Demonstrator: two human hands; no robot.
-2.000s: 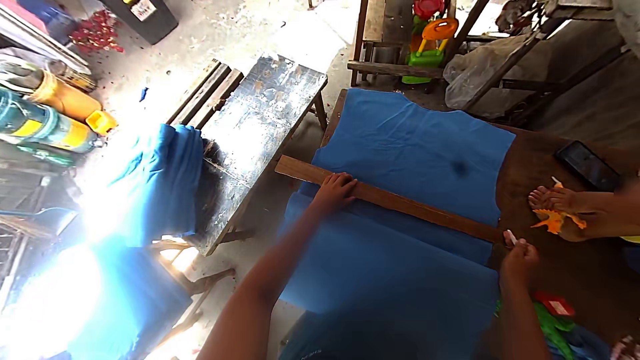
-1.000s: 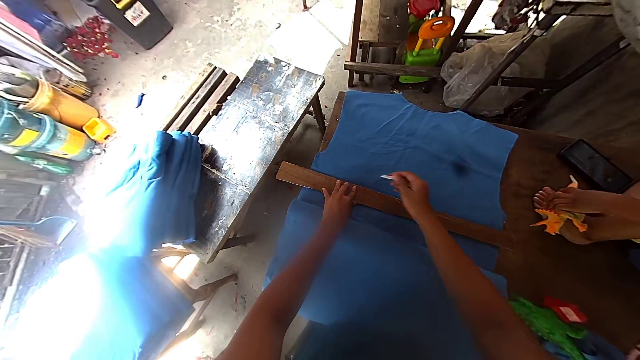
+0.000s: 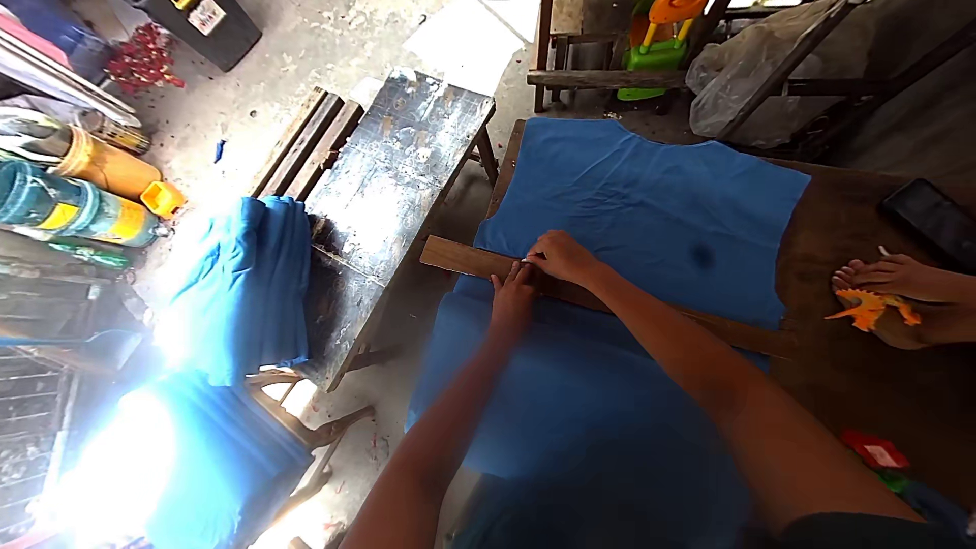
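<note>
A wooden straightedge (image 3: 465, 257) lies slantwise across blue fabric on a brown wooden table. Above it, a cut blue fabric piece (image 3: 648, 198) with a curved neckline is spread out; below it, more blue fabric (image 3: 564, 389) hangs toward me. My left hand (image 3: 515, 291) presses on the straightedge with its fingers spread. Right beside its fingertips, my right hand (image 3: 563, 258) pinches a small white marker, perhaps chalk, at the straightedge's upper edge. Most of that marker is hidden by the fingers.
A child's foot (image 3: 900, 278), an orange toy dinosaur (image 3: 873, 306) and a black phone (image 3: 932, 221) are at the table's right. Folded blue fabric (image 3: 263, 290) sits by a worn bench (image 3: 404, 152) on the left. Buckets (image 3: 114, 164) stand farther left.
My right hand has moved left along the straightedge, from its right end to beside my left hand. The left hand stays on the straightedge.
</note>
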